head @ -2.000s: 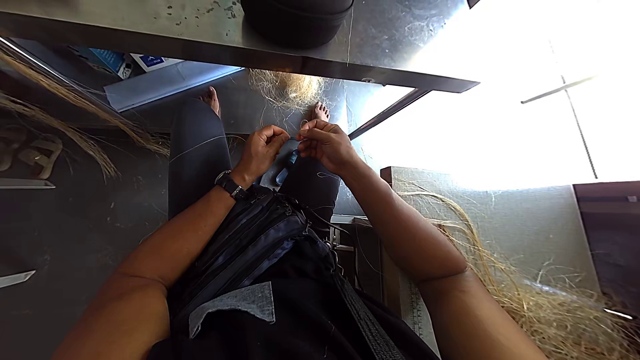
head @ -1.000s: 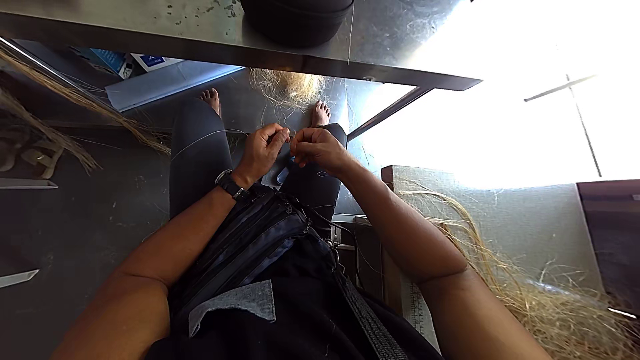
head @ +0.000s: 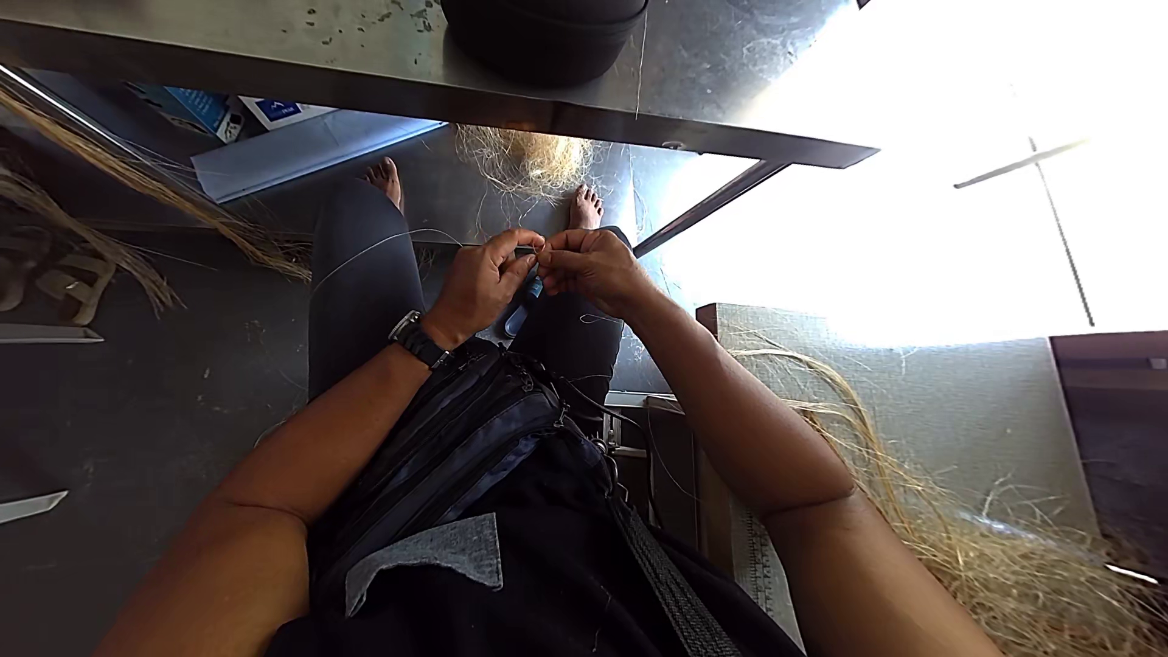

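Note:
My left hand (head: 484, 278) and my right hand (head: 598, 266) meet above my lap, thumbs and forefingers pinched on a thin pale fibre strand (head: 374, 245). The strand curves from the left hand over my left thigh. A small loop of strand (head: 598, 318) lies over my right thigh. Behind the hands, between my thighs, is a small dark blue object (head: 522, 310), partly hidden. A black belt bag (head: 465, 438) rests on my lap, and a watch (head: 418, 338) is on my left wrist. Exactly what lies between the fingertips is too small to tell.
A metal table edge (head: 438, 96) crosses in front, bearing a round black container (head: 547, 41). A pale fibre clump (head: 538, 162) lies on the floor beyond my feet. Long fibres hang at left (head: 119, 173); more fibres (head: 1013, 566) pile at right beside a grey panel (head: 940, 411). Sandals (head: 78, 285) sit far left.
My right hand has turned and its fingers have shifted close to my left fingertips. My left hand stays in nearly the same place. My right knee shows more beside the hand than two seconds ago.

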